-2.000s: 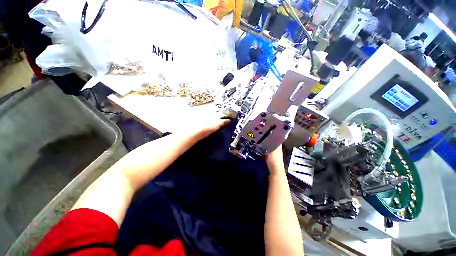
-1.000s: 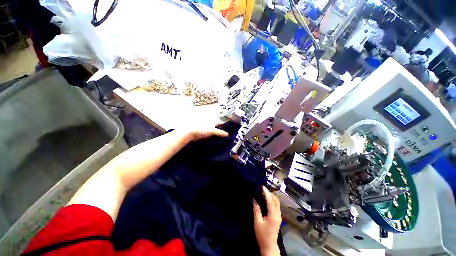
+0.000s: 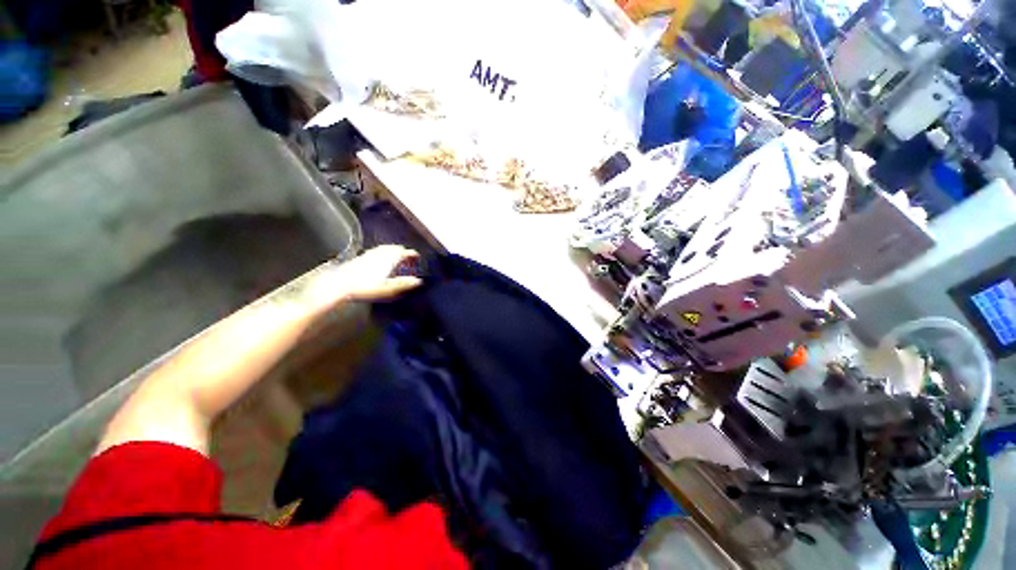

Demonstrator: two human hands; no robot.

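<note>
A dark navy garment hangs over the front of the machine table, left of the sewing machine head. My left hand grips the garment's upper left edge beside the grey bin. The cloth lies apart from the machine's clamp area. My right hand is not visible; it may be hidden by the cloth or my red sleeve, or out of the picture.
A large grey bin stands at the left. A white plastic bag with button heaps lies on the table. The green bowl feeder and a control box are at the right.
The garment has come out from under the machine head and moved left with my left hand. My right hand has left view. The camera has turned left, so the machine sits further right.
</note>
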